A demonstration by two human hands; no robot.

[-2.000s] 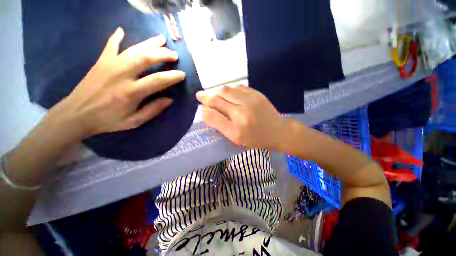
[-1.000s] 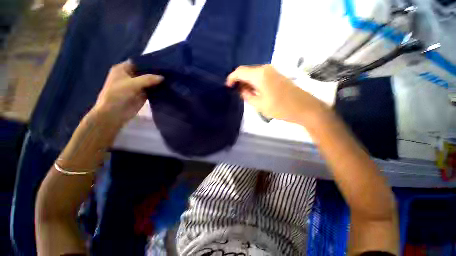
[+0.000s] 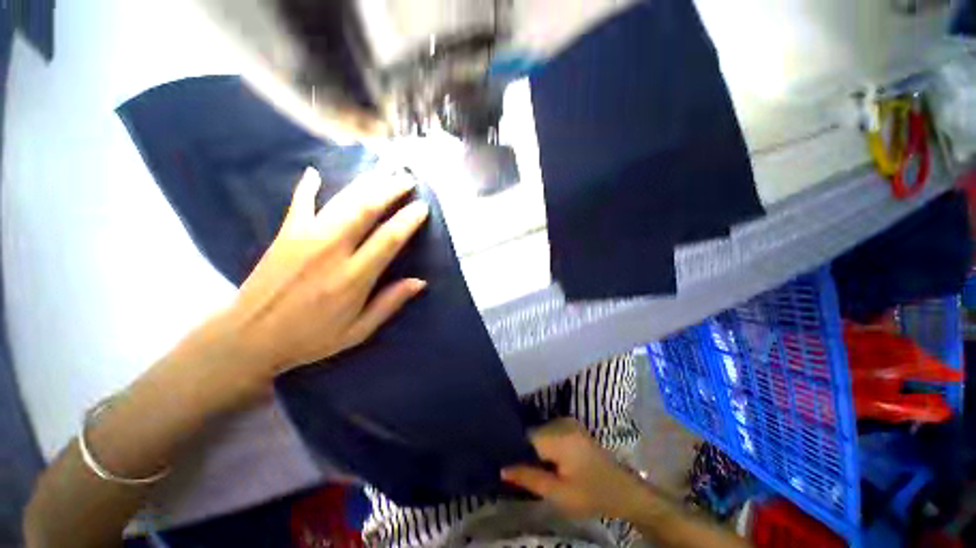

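A navy cloth panel [image 3: 428, 385] runs from under the sewing machine head [image 3: 444, 86] down over the table's front edge. My left hand [image 3: 332, 268] lies flat on the panel, fingers spread, just below the lit needle area. My right hand [image 3: 567, 471] pinches the panel's lower right corner below the table edge. The needle and presser foot are blurred and cannot be made out. A stack of navy cut pieces [image 3: 642, 161] with a stepped lower end lies right of the machine head.
Snips with yellow and red handles [image 3: 912, 150] lie at the table's right, beside clear plastic. A blue crate [image 3: 749, 369] stands below right, with red cloth [image 3: 894, 369] in it. The grey table edge [image 3: 535, 332] carries a ruler scale.
The cloth held up between both hands now lies at the machine. My left hand has moved onto it, and my right hand has dropped to its lower corner. The view has shifted.
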